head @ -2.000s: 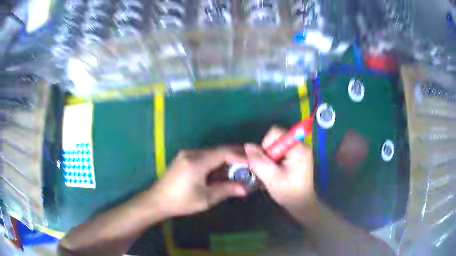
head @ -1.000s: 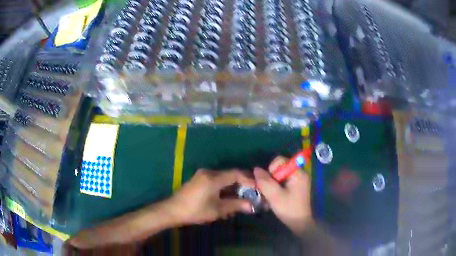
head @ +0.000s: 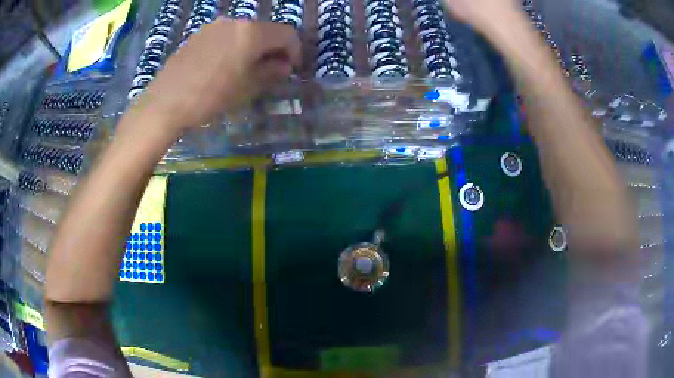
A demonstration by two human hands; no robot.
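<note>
A round metal piece (head: 363,266) with a light centre and a small stub at its upper right stands on the dark green mat (head: 310,214). My left hand (head: 247,63) is over the front of the clear tray (head: 332,111) of ring parts, blurred, fingers curled downward; whether it holds a part is hidden. My right hand (head: 477,11) is at the top edge, mostly cut off, its fingers out of view. The red tool is not visible.
Three white-rimmed discs lie at right, one of them (head: 471,196) by the blue tape. A reddish patch (head: 506,232) lies near them. A blue-dot sticker sheet (head: 144,251) lies at left, partly behind my forearm. Trays (head: 55,221) flank both sides.
Both hands have left the mat's middle and moved up and forward to the trays. The ring part and red tool they held are no longer seen. The round metal piece is now uncovered.
</note>
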